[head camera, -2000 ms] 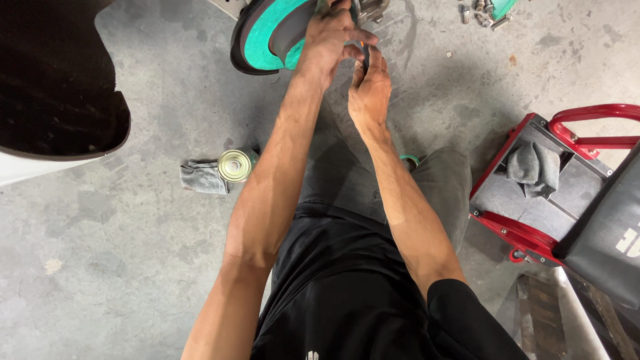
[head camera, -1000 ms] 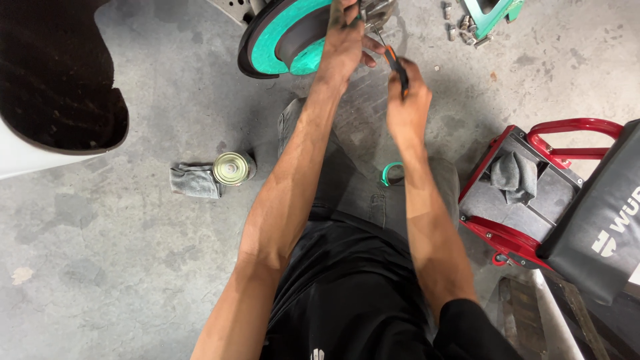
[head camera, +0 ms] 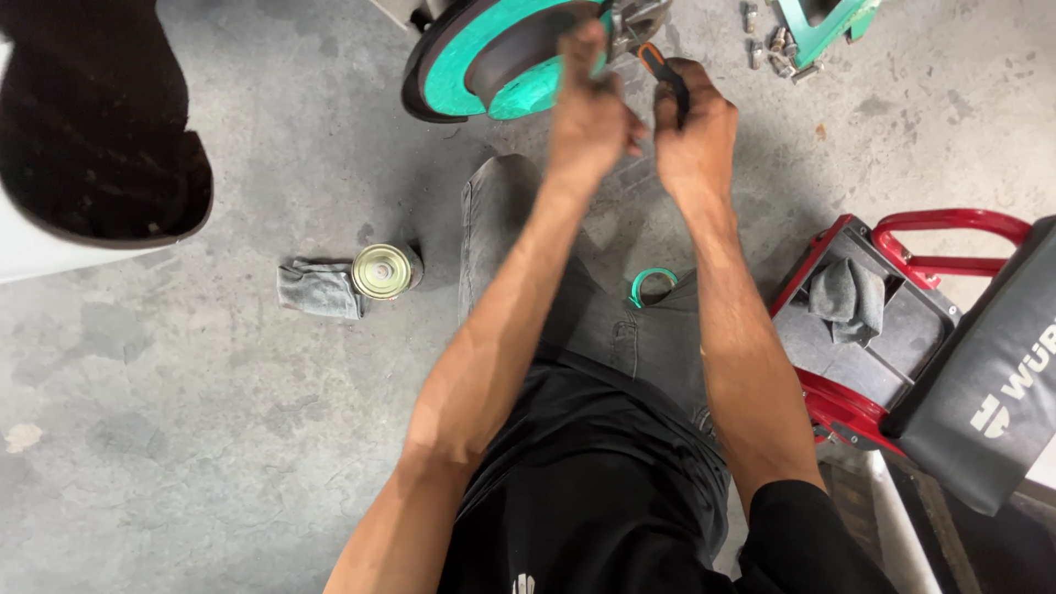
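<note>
My right hand (head camera: 701,132) grips a black and orange tool handle (head camera: 667,78), whose far end points at a metal caliper or bracket (head camera: 639,21) beside a brake disc (head camera: 462,74). Green masking tape (head camera: 524,92) covers much of the disc's face and hub. Blurred, my left hand (head camera: 590,115) is in front of the disc's right part, its fingers spread; whether anything small is in it cannot be told. A roll of green tape (head camera: 654,288) lies between my forearms, by my trouser leg.
A can (head camera: 384,272) stands on the concrete floor beside a grey cloth (head camera: 320,289). At the right, a red-framed Würth stool (head camera: 866,388) bears another grey cloth (head camera: 847,301). Several bolts (head camera: 778,41) lie near a green stand (head camera: 829,33). A dark wheel-arch liner (head camera: 91,132) is upper left.
My left hand has come down from the disc's top edge area and off the bracket. The handle, hardly visible two seconds ago, shows plainly in my right hand.
</note>
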